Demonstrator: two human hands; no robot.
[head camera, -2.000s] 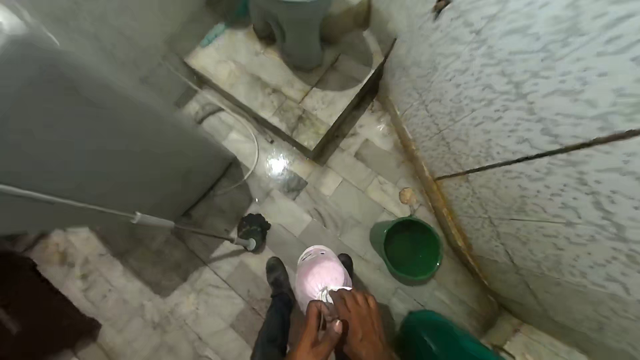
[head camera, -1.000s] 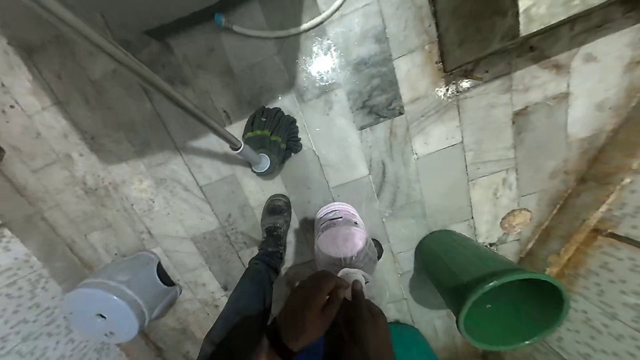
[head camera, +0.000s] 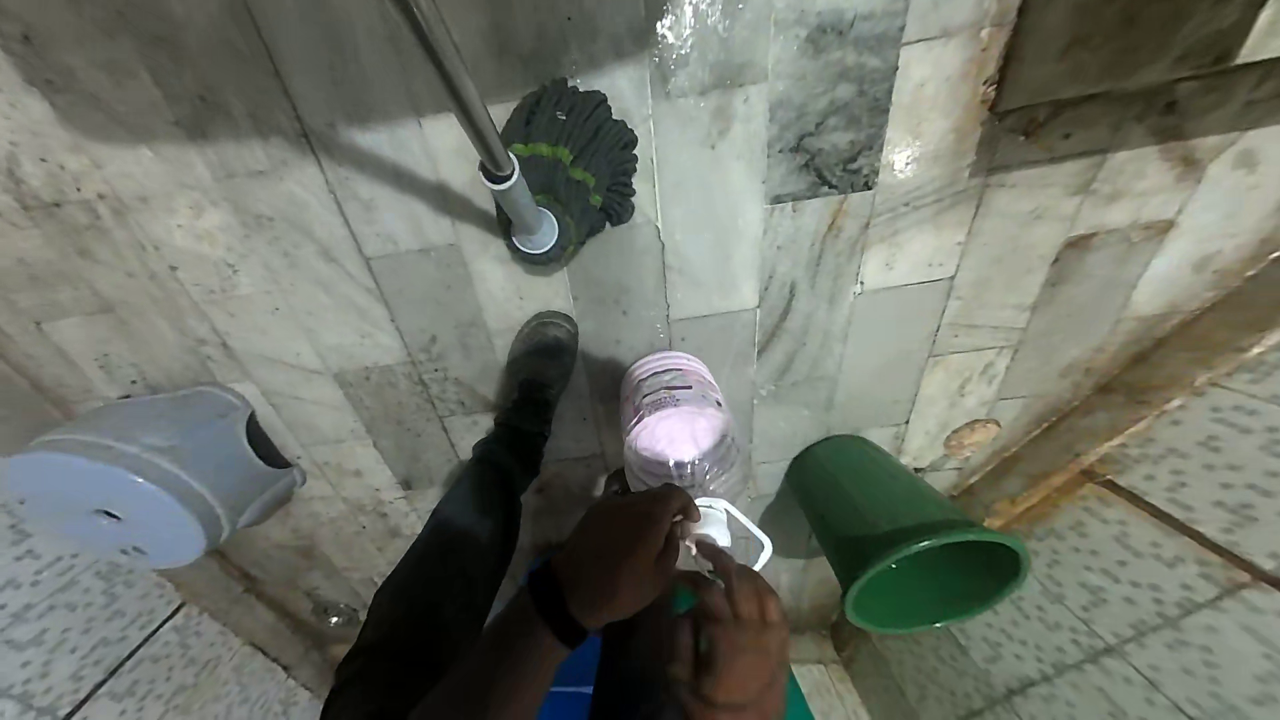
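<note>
A clear plastic jug (head camera: 680, 430) with pink liquid in it stands between my legs, its base end away from me and its white cap (head camera: 712, 528) and white carry handle (head camera: 758, 540) toward me. My left hand (head camera: 630, 545), with a black band on the wrist, has its fingers closed at the jug's neck beside the cap. My right hand (head camera: 735, 620) touches the cap's near side with its fingertips; its other fingers are partly curled and in shadow. Which fingers grip the cap and which the neck cannot be told.
A dark string mop (head camera: 570, 170) with a metal handle rests on the marble-tiled floor ahead. A green bucket (head camera: 900, 540) stands at the right near the wall's edge. At the left is a grey plastic stool (head camera: 130, 480). My shoe (head camera: 540, 355) is left of the jug.
The view has swung down and closer to the floor. Both hands remain at the jug's neck; the cap and handle show more plainly now.
</note>
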